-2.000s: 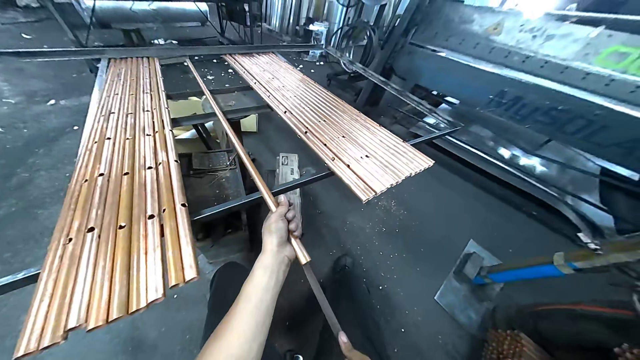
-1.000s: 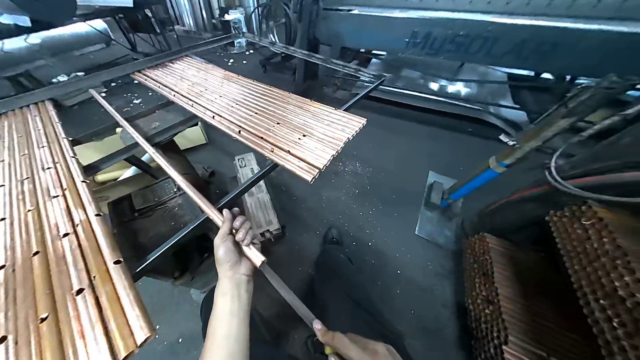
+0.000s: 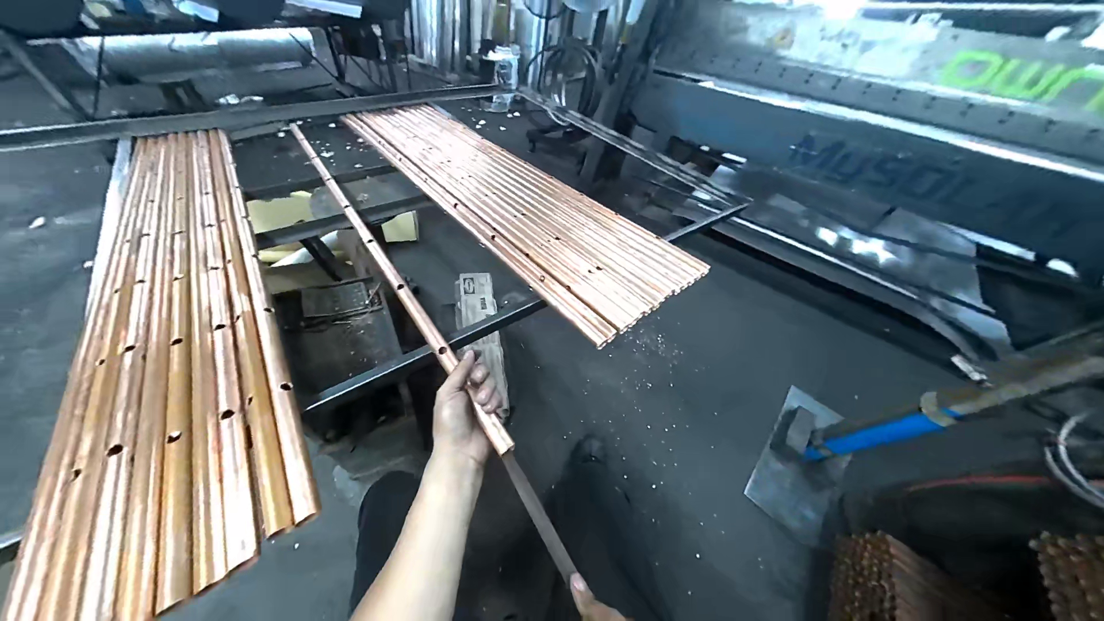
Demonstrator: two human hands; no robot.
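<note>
My left hand [image 3: 468, 410] is closed around a copper pipe [image 3: 388, 267] near its close end. Small holes run along the pipe, which rests across the bars of a dark metal frame. A flat steel file [image 3: 539, 522] meets the pipe's open end; whether its tip is inside cannot be told. At the bottom edge, my right hand [image 3: 595, 601] grips the file's near end, partly cut off by the view. Left of the held pipe lies a row of drilled copper pipes [image 3: 177, 345], and to the right lies another row [image 3: 535, 224].
The frame's front bar [image 3: 379, 379] crosses before me. A cardboard box [image 3: 483, 336] lies on the floor under it. At right are a metal plate [image 3: 776, 470] with a blue post, bundles of copper tubes [image 3: 897, 578] and a large machine [image 3: 862, 164]. Shavings dot the floor.
The view has swung left since one second ago. Both hands keep their hold on the pipe and the file; less of my right hand shows than one second ago.
</note>
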